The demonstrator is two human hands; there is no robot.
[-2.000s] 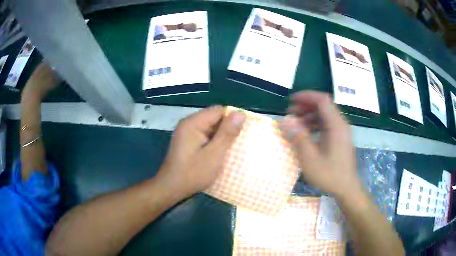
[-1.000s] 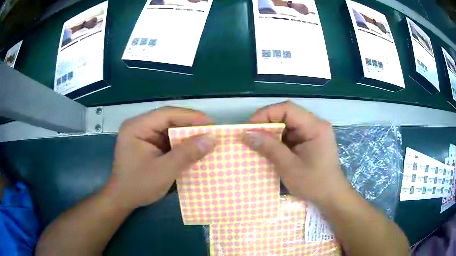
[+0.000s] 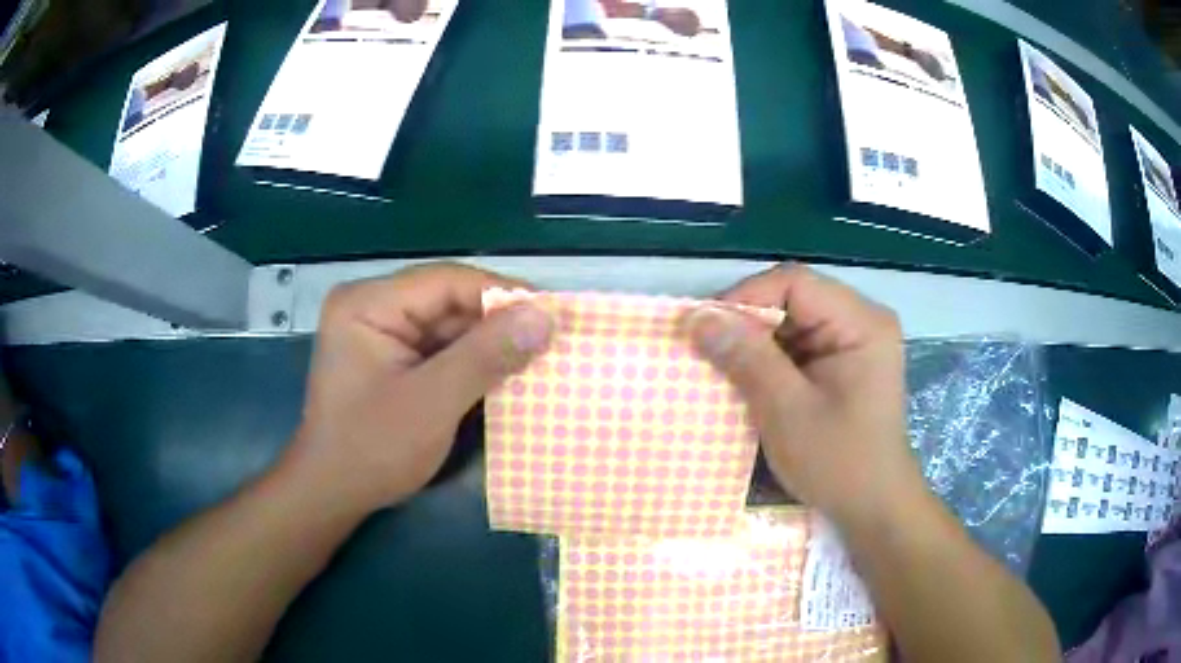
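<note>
A cream-yellow dot label sheet with rows of pink dots (image 3: pixel 622 421) hangs between my two hands. My left hand (image 3: pixel 408 376) pinches its upper left corner, thumb in front. My right hand (image 3: pixel 816 389) pinches its upper right corner the same way. The sheet's top edge looks folded or curled back; the fingers behind it are hidden. Spare sheets of the same pattern (image 3: pixel 674 602) lie below on the bench, with a white printed slip (image 3: pixel 835 583) on them.
White product boxes (image 3: pixel 635 117) lie on the green conveyor (image 3: pixel 479 168) beyond the metal side rail (image 3: pixel 622 275). A grey post (image 3: pixel 117 233) stands left. Clear plastic (image 3: pixel 978 427) and white label sheets (image 3: pixel 1101 473) lie right. A blue sleeve (image 3: pixel 52 557) shows at left, a pinkish sleeve (image 3: pixel 1146 622) at right.
My right hand has come onto the sheet's right corner, and the sheet is now held level by both hands. Its top edge has since curled. The boxes have shifted left over the last second.
</note>
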